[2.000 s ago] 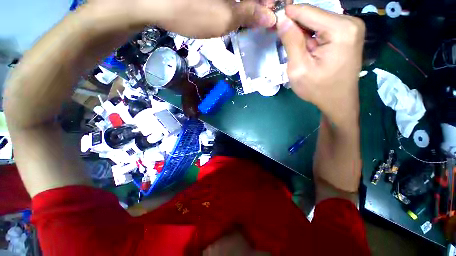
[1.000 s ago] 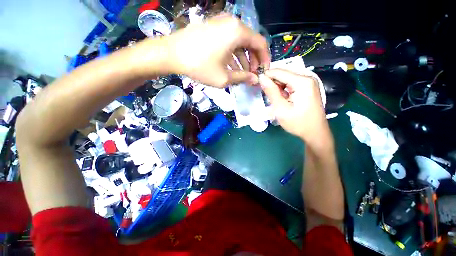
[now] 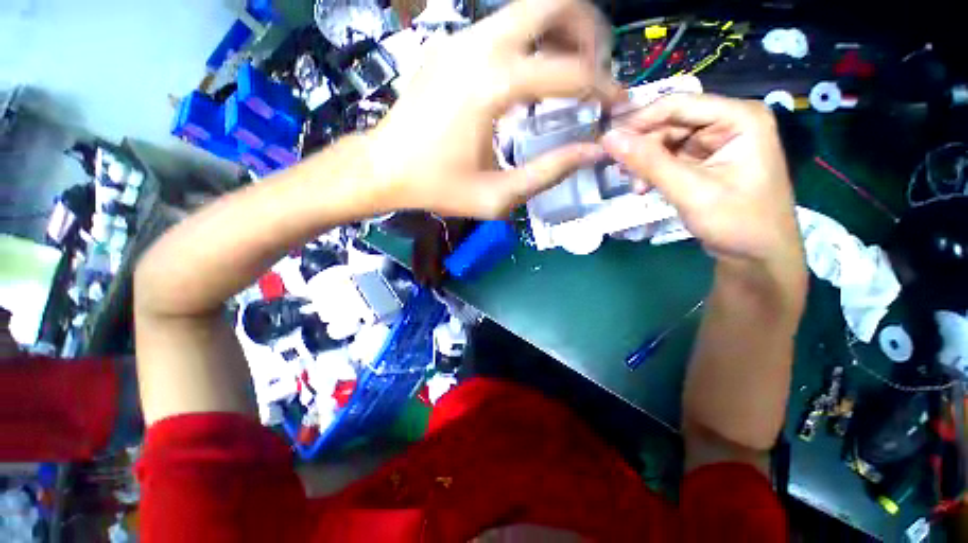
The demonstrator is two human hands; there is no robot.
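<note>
My left hand point(image 3: 499, 106) and my right hand point(image 3: 722, 175) meet at the fingertips at the top middle. Between the fingertips is something small and dark, mostly hidden and too blurred to name. Behind and below the hands a white camera housing point(image 3: 563, 228) lies on the green bench mat, with a grey hollow inside partly covered by my left hand.
A blue block point(image 3: 480, 250) and a blue-handled screwdriver point(image 3: 643, 352) lie on the mat. A blue crate point(image 3: 387, 366) full of white cameras stands at the lower left. A white cloth point(image 3: 849, 265) lies right. A red sleeve point(image 3: 58, 408) shows at the left edge.
The view has shifted, and blue boxes now show at the upper left. My left hand has turned and its fingers are spread wider. The fingertips of both hands stay together.
</note>
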